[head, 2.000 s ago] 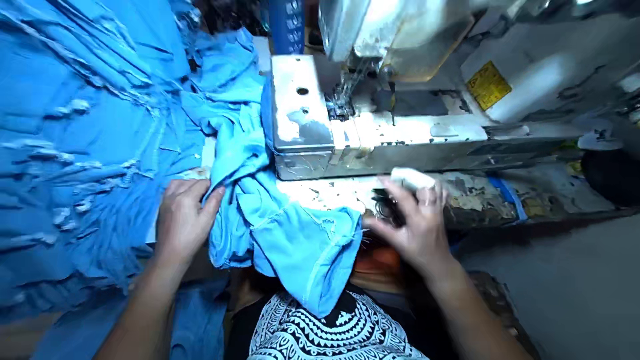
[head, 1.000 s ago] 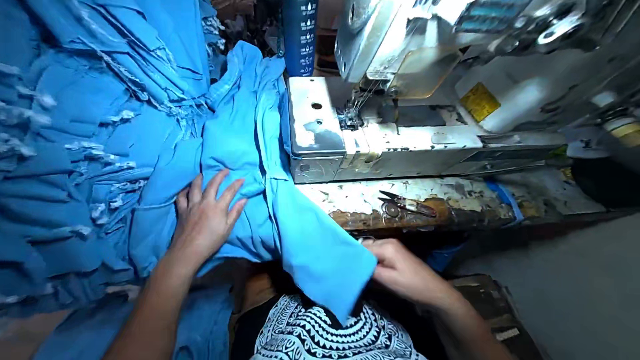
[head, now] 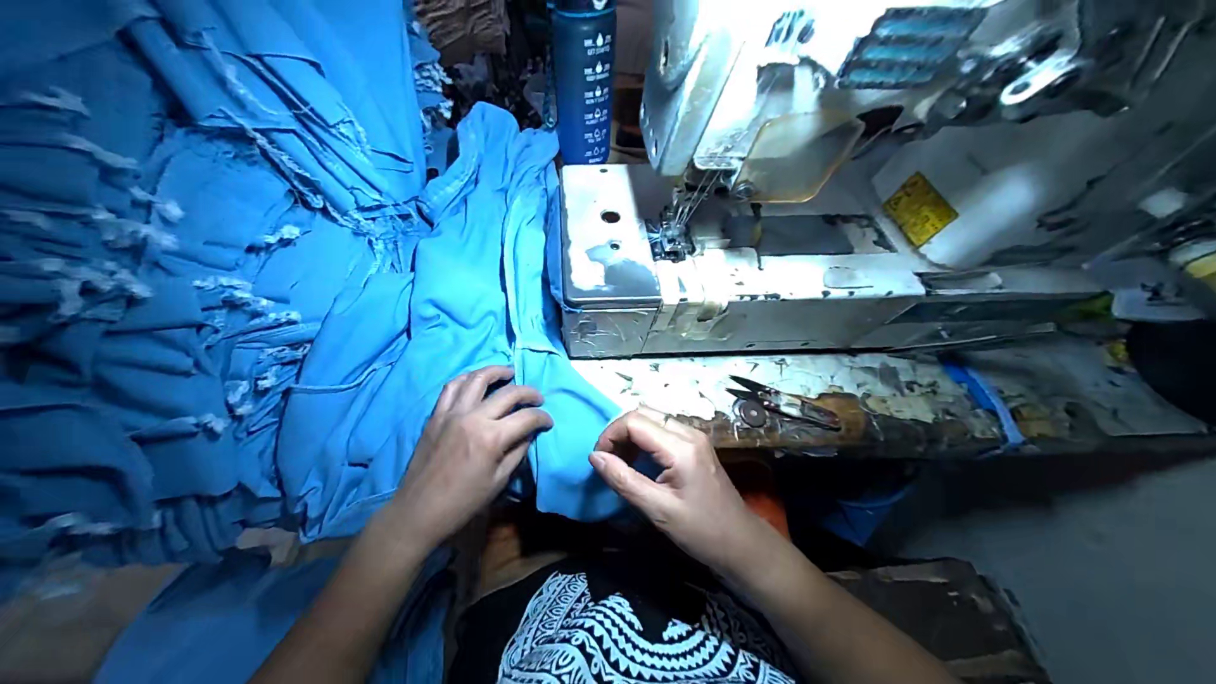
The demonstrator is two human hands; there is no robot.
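Observation:
A light blue knit garment (head: 465, 294) lies left of the sewing machine (head: 741, 294), its narrow end reaching down to the table's front edge. My left hand (head: 475, 432) rests on the cloth with bent fingers; whether it grips a fold I cannot tell. My right hand (head: 660, 461) is at the lower right edge of the garment, thumb and forefinger curled close together; whether cloth is between them is not clear. The presser foot and needles (head: 673, 237) stand behind my hands, with no blue cloth under them. Thread snips (head: 784, 404) lie on the table to the right.
A large heap of blue cut pieces (head: 190, 285) covers the left side. A dark blue bottle (head: 582, 85) stands behind the machine bed. A small round disc (head: 751, 412) lies by the snips, and a blue strip (head: 985, 404) crosses the worn table edge farther right.
Two seconds ago the garment was bunched and my right hand was over the snips, holding something pale. The snips now lie uncovered, the garment is spread flatter, and my right hand is at its edge.

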